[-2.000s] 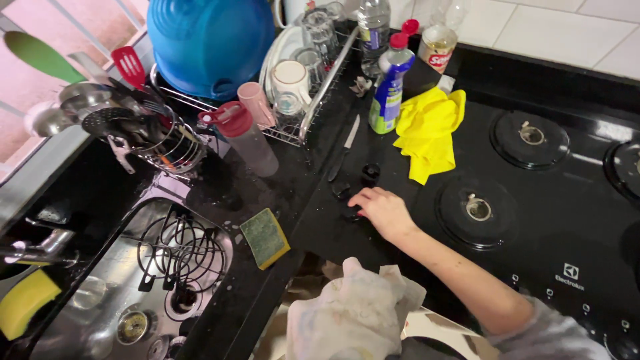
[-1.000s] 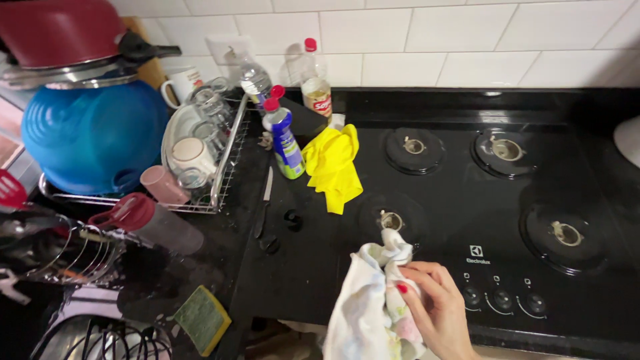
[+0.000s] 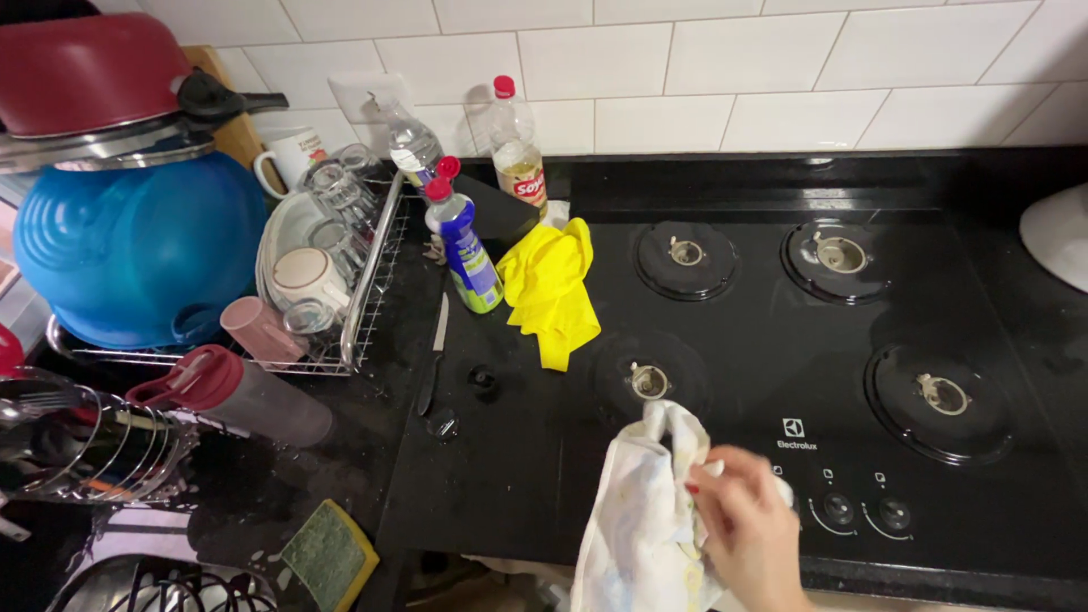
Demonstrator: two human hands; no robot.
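Observation:
My right hand [image 3: 748,518] pinches a white patterned dish towel [image 3: 637,518] at the front edge of the black Electrolux glass cooktop [image 3: 739,340]. The towel hangs down past the edge, its upper fold near the front left burner [image 3: 648,381]. My left hand does not show; the towel may hide it. Left of the towel lie two small black knobs [image 3: 483,380], [image 3: 443,424], beside a knife with a black handle [image 3: 433,365]. Behind them a yellow cloth [image 3: 552,289] rests against a blue and green cleaner bottle [image 3: 466,255].
A wire dish rack [image 3: 374,280] with cups, glasses and a blue bowl [image 3: 140,251] stands at the left. Nearer are a shaker bottle [image 3: 246,399], a cutlery basket [image 3: 93,442], a sponge [image 3: 330,557] and the sink. An oil bottle [image 3: 518,161] stands by the tiled wall.
The view has swung right. Two seconds ago my right hand was at the black knobs, with the towel in front of it; now it holds the towel.

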